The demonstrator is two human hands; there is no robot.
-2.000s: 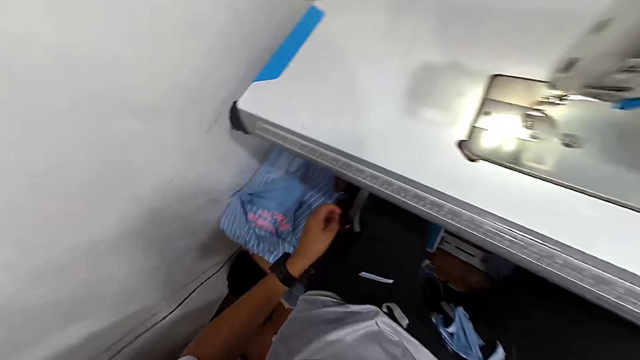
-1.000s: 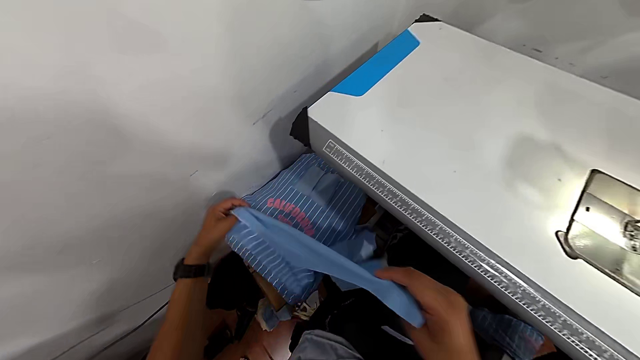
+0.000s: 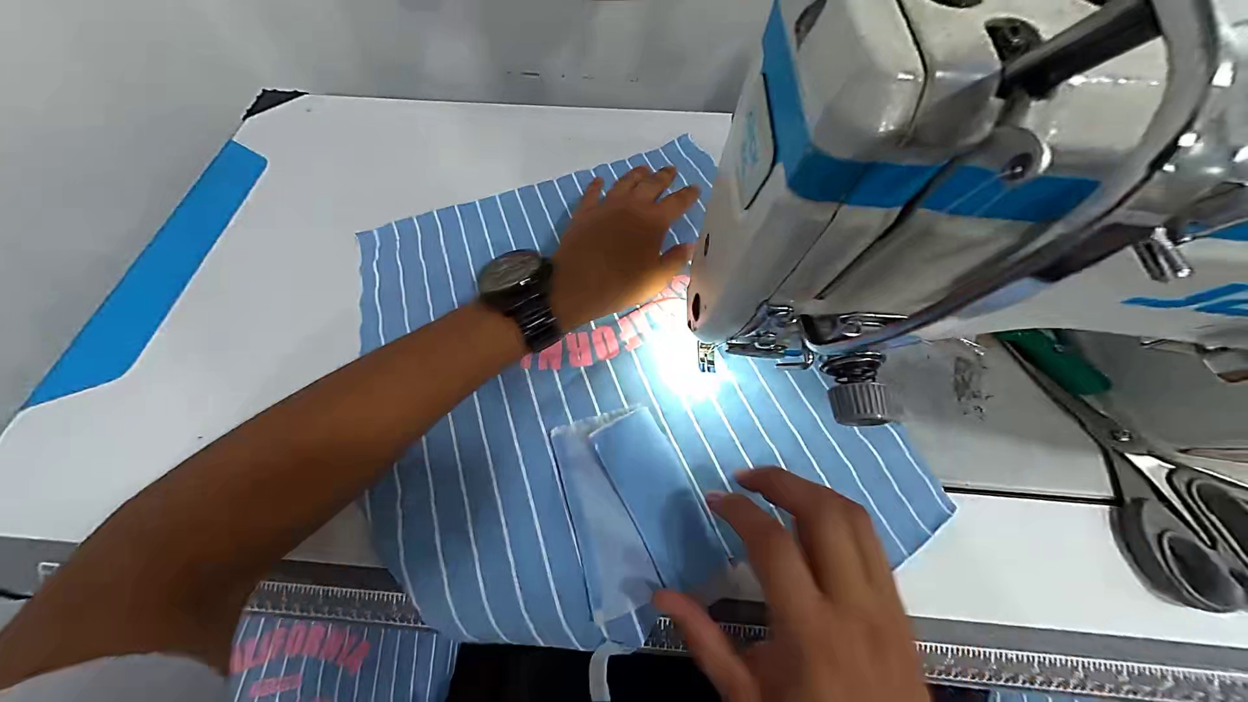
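Observation:
A blue fabric panel with white stripes (image 3: 487, 507) and red lettering lies across the sewing machine table, partly beneath the machine head. My left hand (image 3: 624, 239), with a dark watch on its wrist, rests flat on the panel's upper part, fingers spread. On the panel's lower middle lies a folded plain light-blue fabric piece (image 3: 648, 497). My right hand (image 3: 799, 585) is at that piece's right and lower edge, fingers apart and curved; its thumb is by the lower edge. The industrial sewing machine (image 3: 936, 195) stands at the right, its lamp lighting the cloth near the presser foot.
Scissors (image 3: 1175, 497) with dark handles lie at the right, beside a green object (image 3: 1058, 361). A measuring scale (image 3: 1072, 668) runs along the table's front edge. More striped fabric (image 3: 341, 663) with red lettering is below that edge. A wall stands behind.
The view has swung to the machine. My hands, which held a plain blue strip below the table edge, are now over a striped panel on the tabletop. My left hand has let go of the strip.

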